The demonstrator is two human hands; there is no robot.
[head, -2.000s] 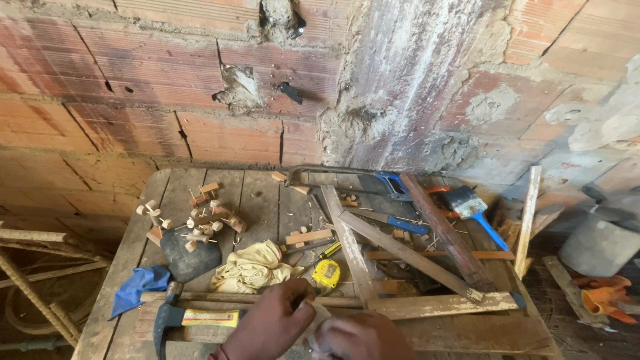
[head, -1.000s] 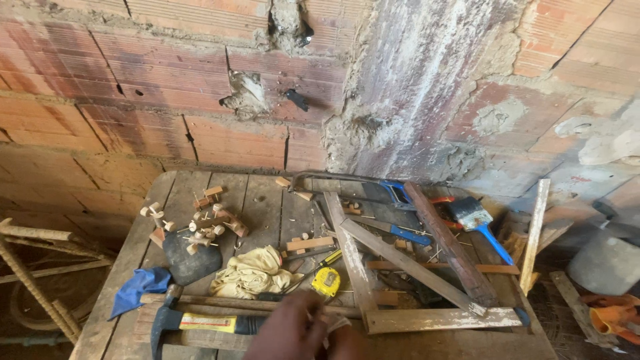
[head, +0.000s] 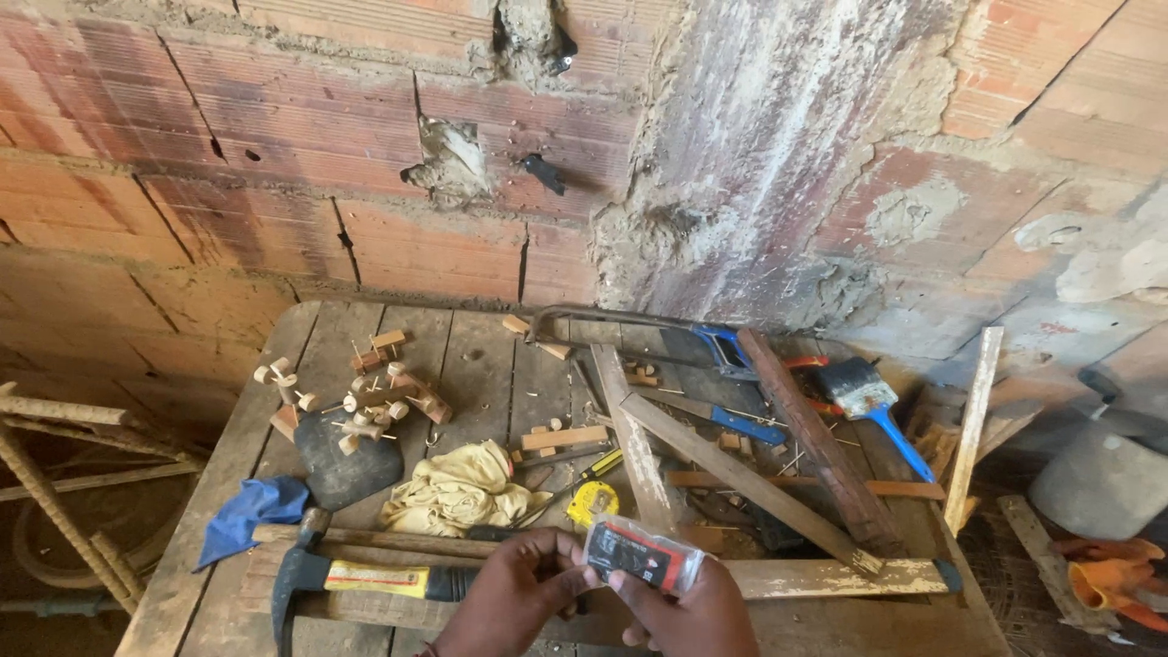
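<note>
A small clear plastic packet with a red and black printed label is held up above the table's front. My right hand grips it with the thumb across its lower face. My left hand pinches its left edge between thumb and finger. Just left of my left hand lies a claw hammer with a yellow and black handle. A yellow tape measure sits right behind the packet, with a crumpled cream cloth to its left.
The plank table bears a hacksaw, a paintbrush, a blue-handled knife, crossed wood strips, small wooden pieces, a dark stone and a blue cloth. A brick wall stands behind; a grey bucket is at right.
The hands were low at the table's front, partly covering what they held. Now they are apart, and the packet shows plainly between them.
</note>
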